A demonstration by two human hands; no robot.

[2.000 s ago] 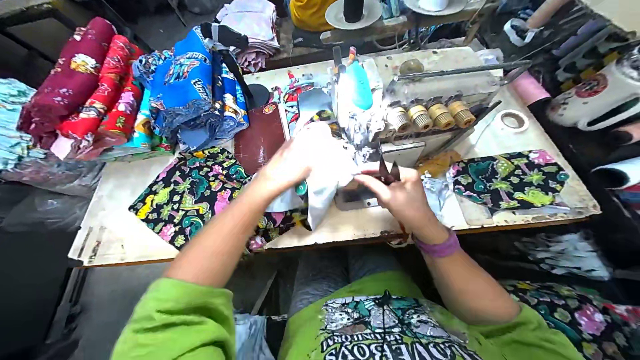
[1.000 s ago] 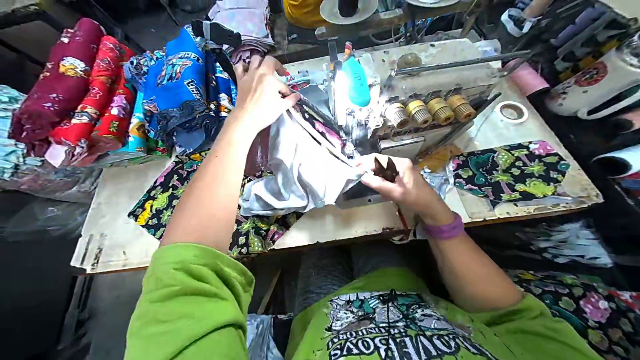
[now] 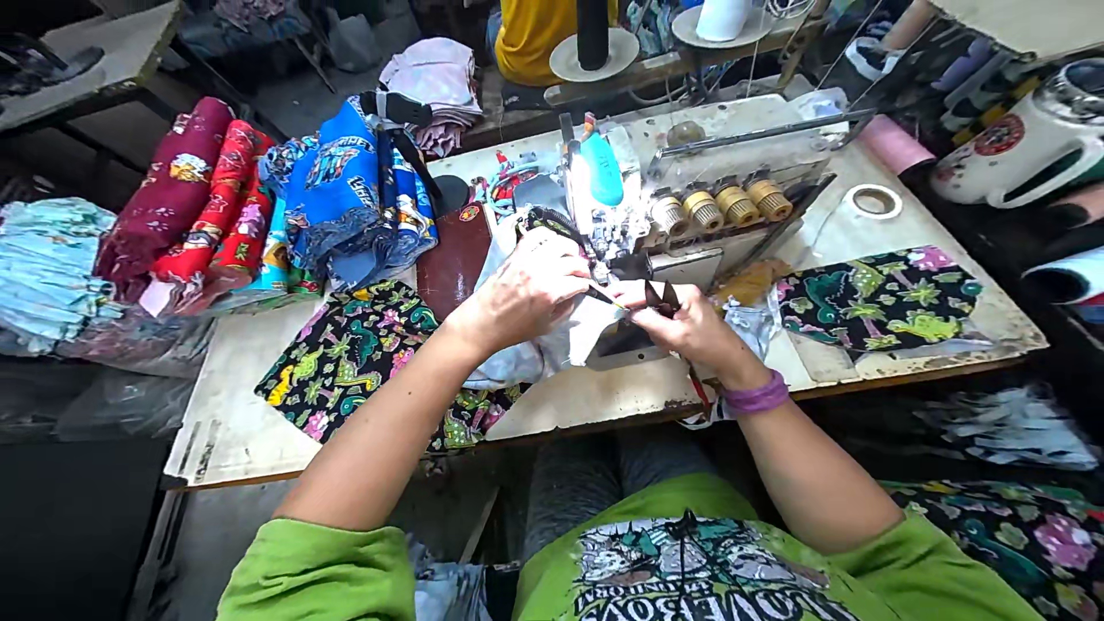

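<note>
My left hand (image 3: pixel 530 289) pinches the edge of a white fabric piece (image 3: pixel 595 328) with a dark trim, just in front of the overlock sewing machine's (image 3: pixel 617 216) needle area. Close beside it on the right, my right hand (image 3: pixel 681 321) holds dark thread snips (image 3: pixel 662 297), blades pointing up, its fingertips at the same fabric edge. The rest of the pale fabric hangs below my left hand. Black dinosaur-print fabric (image 3: pixel 358 354) lies on the left of the table, and another piece (image 3: pixel 880 297) on the right.
Rolled red and maroon fabrics (image 3: pixel 177 194) and a blue printed bundle (image 3: pixel 341 190) lie at the left. A tape roll (image 3: pixel 875 201), a pink thread cone (image 3: pixel 897 148) and a white floral mug (image 3: pixel 1018 151) stand at the right. Thread cones stand behind the machine.
My left hand has come from the blue bundle's side back toward my right hand. The pale fabric, spread out between the hands a second ago, is now bunched lower. The snips remain in my right hand.
</note>
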